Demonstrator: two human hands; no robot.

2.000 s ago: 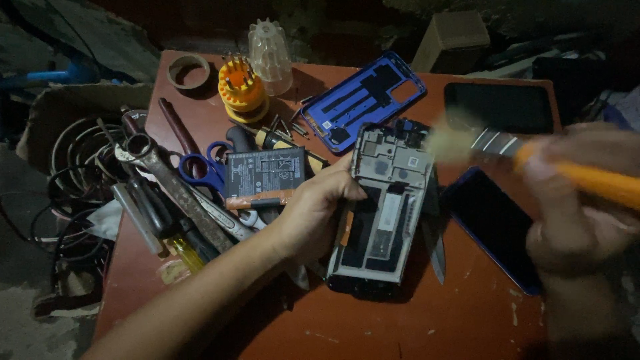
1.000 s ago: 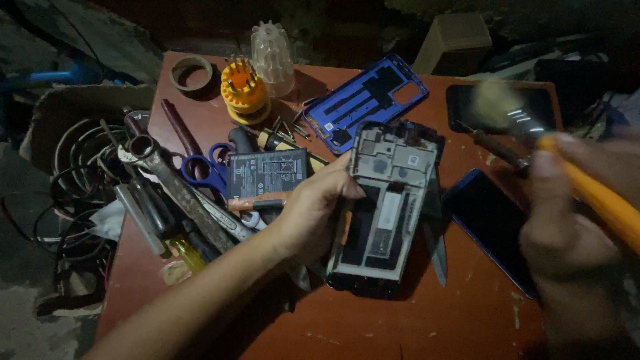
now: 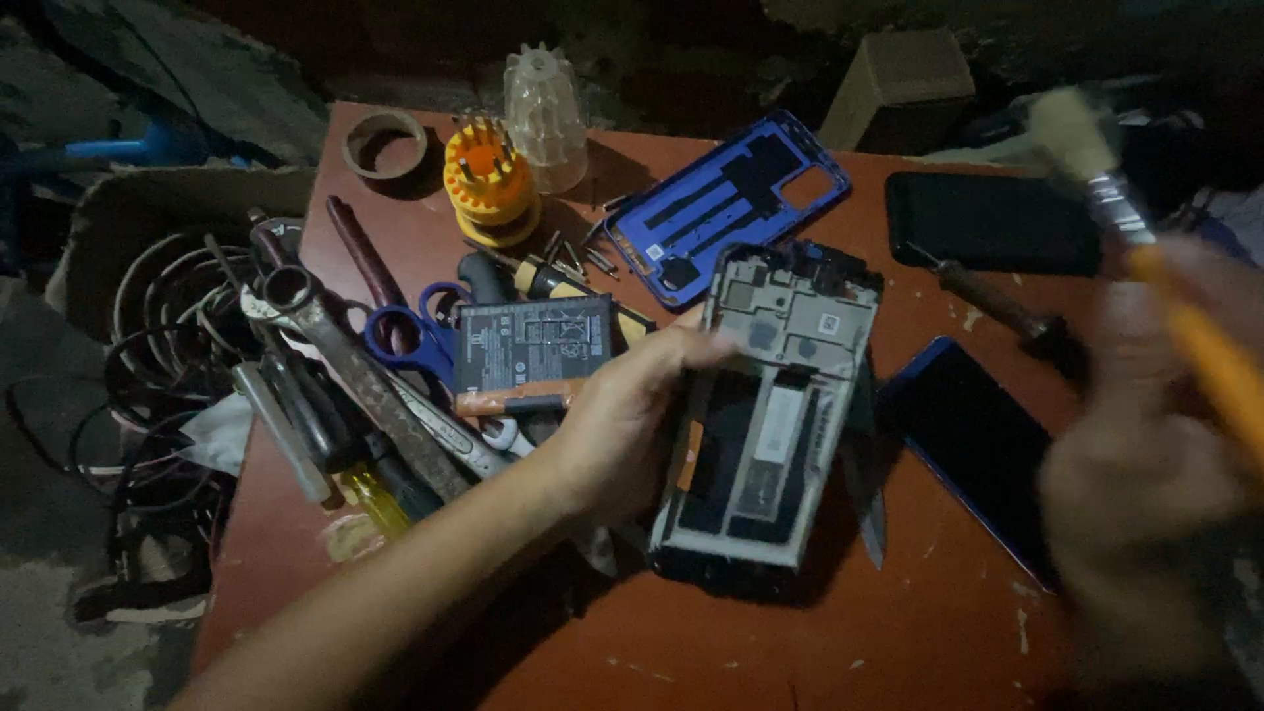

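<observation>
My left hand (image 3: pixel 632 420) grips the left edge of an opened smartphone (image 3: pixel 785 336), its inner frame and bare battery bay facing up. At the right, my right hand (image 3: pixel 1145 425), blurred, holds a paintbrush (image 3: pixel 1195 331) by its orange handle, the pale bristles up and clear of the phone. Behind the opened phone lies a blue phone back cover (image 3: pixel 726 202), inner side up. A phone battery (image 3: pixel 533 346) with orange tape rests left of the phone, beside my left hand. A dark phone with a blue edge (image 3: pixel 978 454) lies between the opened phone and my right hand.
Wrenches (image 3: pixel 346 365), blue-handled scissors (image 3: pixel 439 341) and screwdrivers (image 3: pixel 380 499) crowd the table's left side. A yellow bit holder (image 3: pixel 489 188), a clear plastic cover (image 3: pixel 548 118) and a tape roll (image 3: pixel 385 148) stand behind. A soldering iron (image 3: pixel 1002 301) lies by a black phone (image 3: pixel 992 222). Coiled cables (image 3: pixel 163 296) fill a box at left.
The brush in my right hand has moved from over the top of the opened phone to the upper right, away from it. My left hand keeps its hold on the phone.
</observation>
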